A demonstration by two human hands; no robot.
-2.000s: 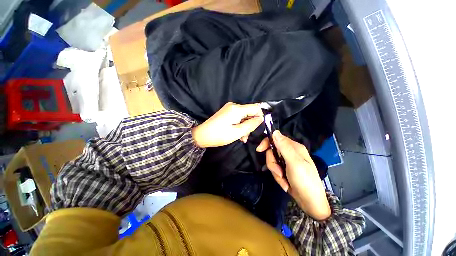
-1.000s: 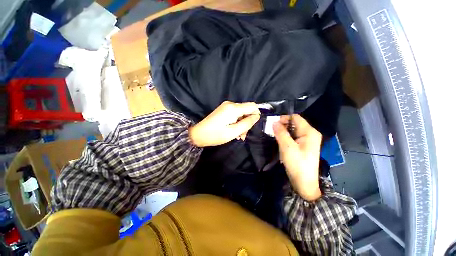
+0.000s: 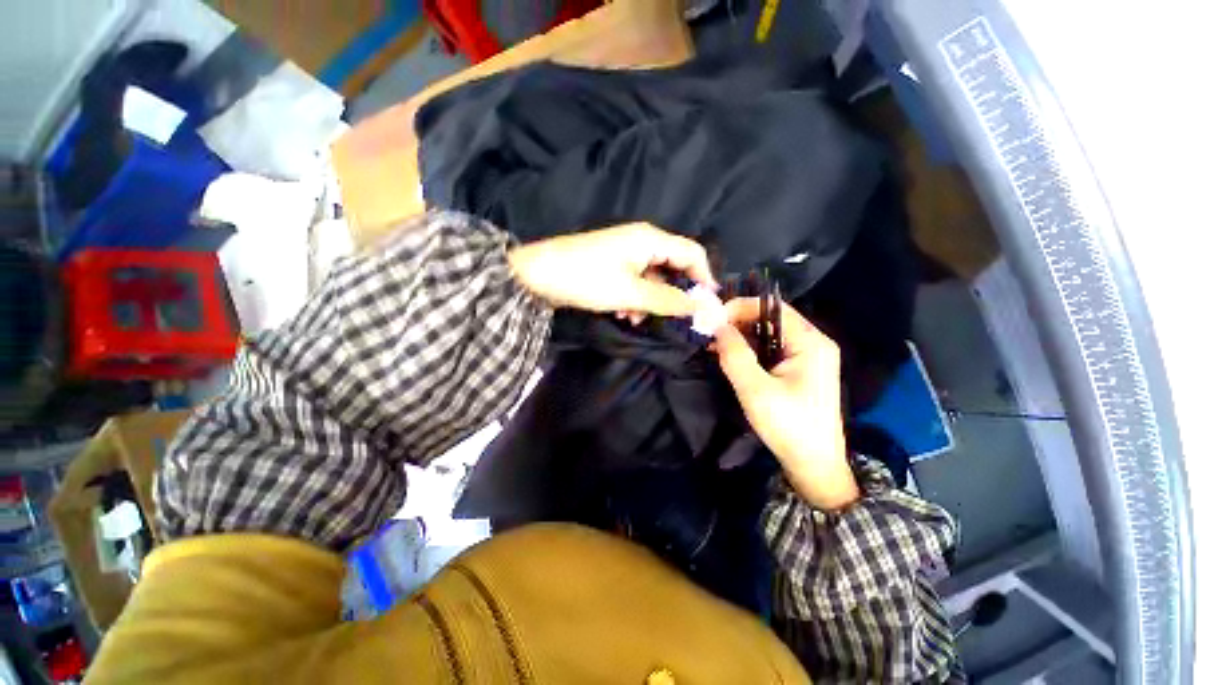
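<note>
The dark garment (image 3: 669, 147) lies bunched on the cardboard and over my lap, with a small pale spot at a fold. A small white label (image 3: 706, 312) is between the fingertips of both hands, in front of the dark cloth. My left hand (image 3: 618, 272) comes from the left and pinches the label's left side. My right hand (image 3: 792, 388) comes from below right; its thumb and finger touch the label's right side. The black thread snips (image 3: 769, 321) stand upright in the fingers of my right hand. Any threads are too small to see.
Brown cardboard (image 3: 379, 167) lies under the garment. A red crate or stool (image 3: 150, 312), white cloth (image 3: 268, 254) and blue crate (image 3: 147, 187) are at the left. An open carton (image 3: 100, 468) is lower left. A ruler-marked table edge (image 3: 1070, 228) curves down the right. A blue flat item (image 3: 917, 408) is beside the garment.
My left hand has moved from the pale seam to the label. My right hand holds the snips turned upright and has met the left at the label. The view has shifted slightly.
</note>
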